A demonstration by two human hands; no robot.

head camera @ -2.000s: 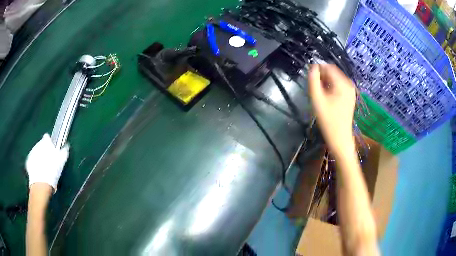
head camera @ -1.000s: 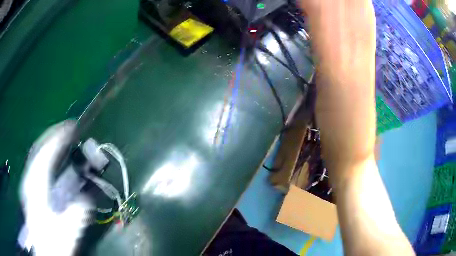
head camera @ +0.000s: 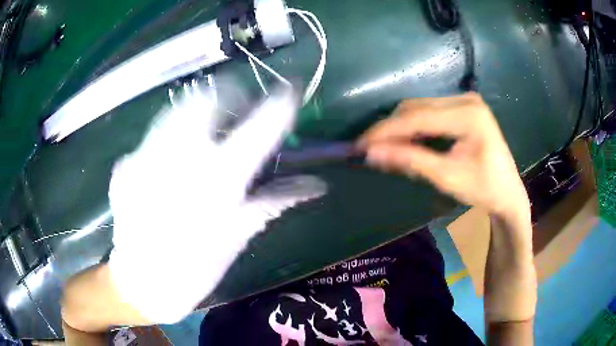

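The silvery-white appliance body (head camera: 135, 78) lies at the upper left, with a round pale cylinder at its end. White lead wires (head camera: 323, 51) loop from it down towards my left hand (head camera: 192, 203), which is white-gloved and blurred, thumb and index finger apart. Blurred green specks beside the index fingertip may be the circuit board; a grip on it cannot be made out. My bare right hand (head camera: 449, 145) pinches the end of a black power cord (head camera: 467, 61), its blurred bluish wire ends (head camera: 314, 151) pointing at the gap between my left thumb and index finger.
The dark green bench mat (head camera: 405, 203) ends in a curved edge before the wearer's dark printed shirt (head camera: 338, 297). A cardboard box (head camera: 574, 219) with dark cords stands at the right over a light blue floor. More black cords hang at the upper right.
The view has swung down and left. The appliance body now lies across the upper left. My right hand has come from the cord pile and box side to my left hand, now with a cord.
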